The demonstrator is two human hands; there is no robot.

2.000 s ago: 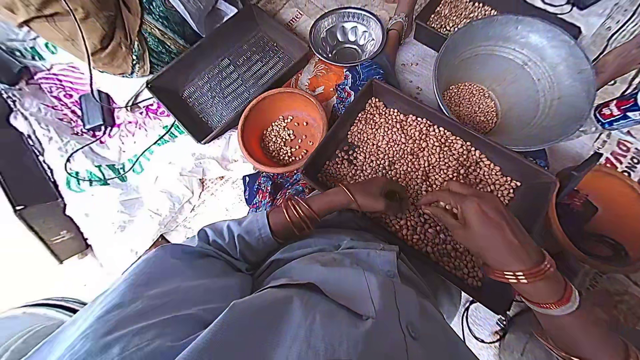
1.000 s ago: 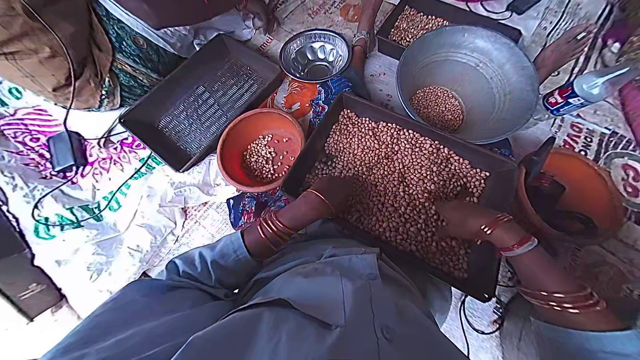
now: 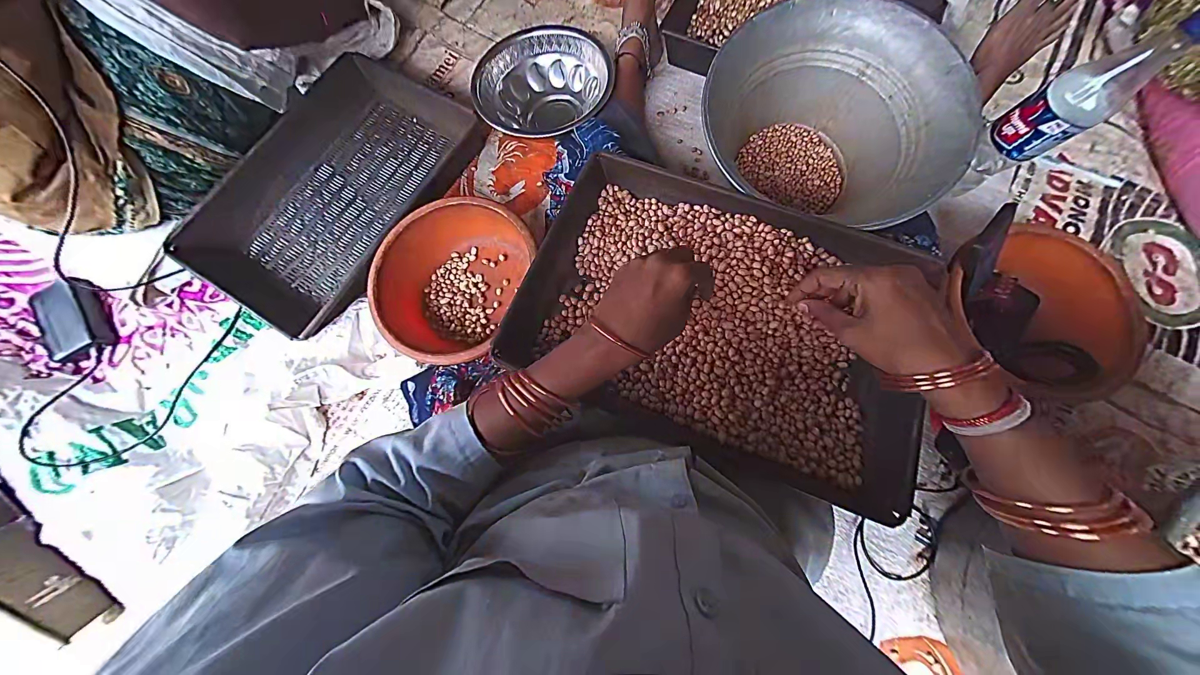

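A dark rectangular tray (image 3: 891,450) lies at my lap, spread with round tan-brown nuts or seeds (image 3: 750,375). Above its left half, my left hand (image 3: 653,298) is curled closed; whether anything is inside the fist is hidden. Over the right part, my right hand (image 3: 872,314) has its thumb and fingertips close together above the pile, and whether a nut is between them is unclear. Left of the tray stands an orange bowl (image 3: 398,281) with paler nuts in it. A large metal basin (image 3: 891,103) beyond the tray holds a small heap of similar nuts.
A slotted dark tray (image 3: 328,197) lies at the left, a fluted metal bowl (image 3: 544,84) behind. At the right are an orange bowl (image 3: 1078,272) with dark items and a plastic bottle (image 3: 1059,108). Co-workers' hands show at the top. A black cable adapter (image 3: 70,319) lies far left.
My hands have come up from among the nuts, where they were one second ago. The left one is now curled closed, and the right fingertips have drawn together.
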